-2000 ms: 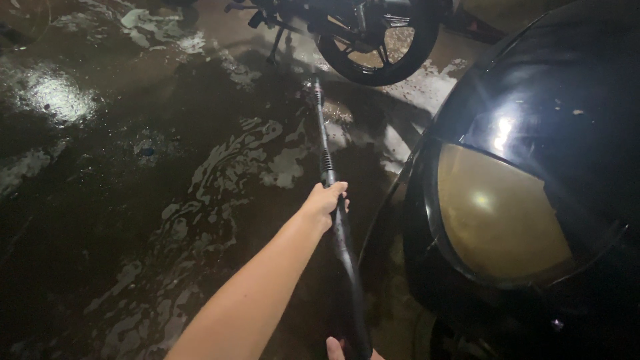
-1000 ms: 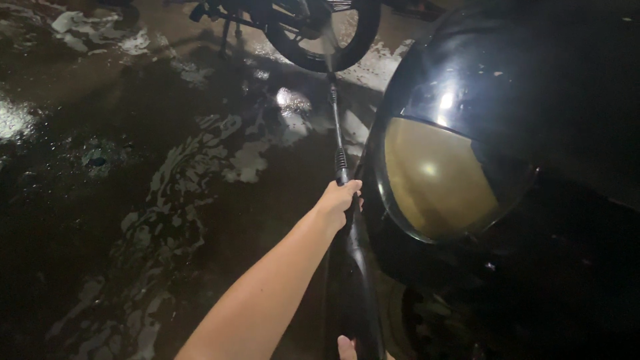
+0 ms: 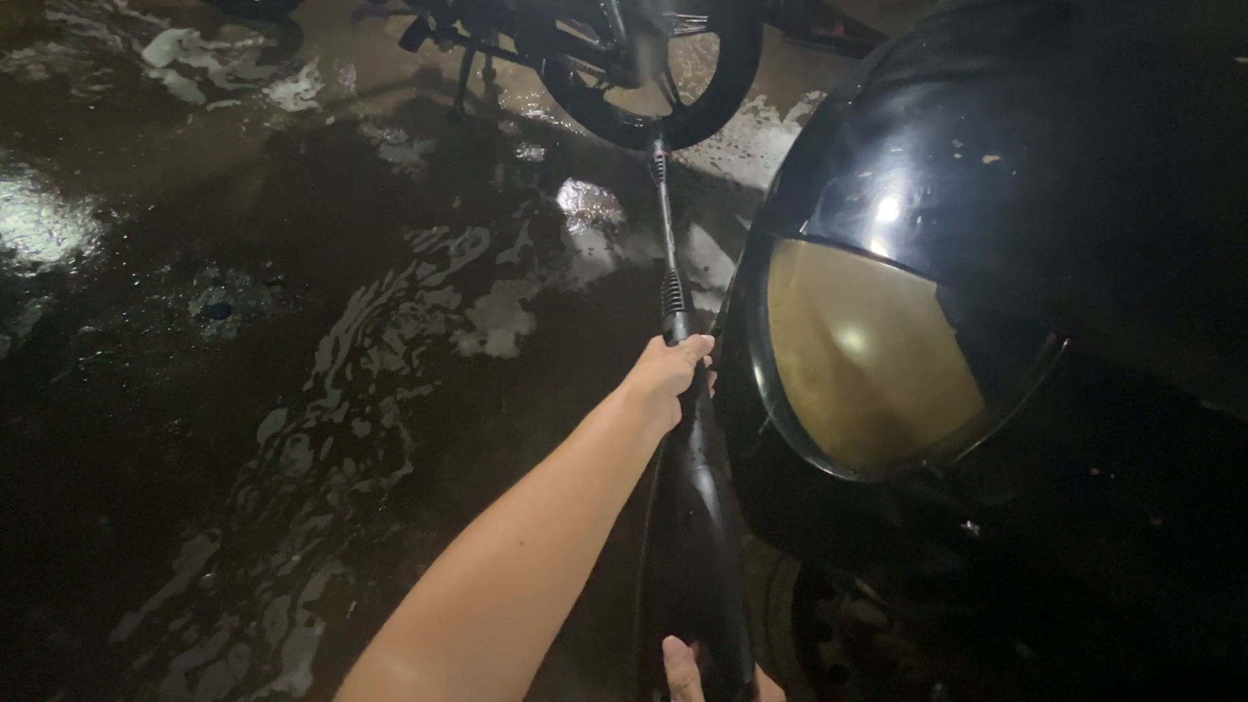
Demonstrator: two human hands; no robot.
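Note:
My left hand (image 3: pixel 673 378) is wrapped around the front grip of a black pressure-washer gun (image 3: pixel 697 507). Its thin metal lance (image 3: pixel 668 219) points up and away, with the nozzle (image 3: pixel 658 141) overlapping the lower rim of a motorcycle wheel (image 3: pixel 726 93). A faint mist of spray shows in front of the wheel. At the bottom edge my right hand (image 3: pixel 682 671) holds the rear of the gun; only a thumb and part of the fingers show.
Close on the right stands a glossy black scooter or vehicle body (image 3: pixel 877 166) with a yellowed lamp lens (image 3: pixel 868 361). The motorcycle's stand (image 3: pixel 463 88) rests on the dark, wet floor (image 3: pixel 390 390), which has streaks of foam.
Spray appears at the wheel in the one-second-old frame and now, but not clearly in the oldest one. Both hands have stayed on the gun. The view has shifted between frames.

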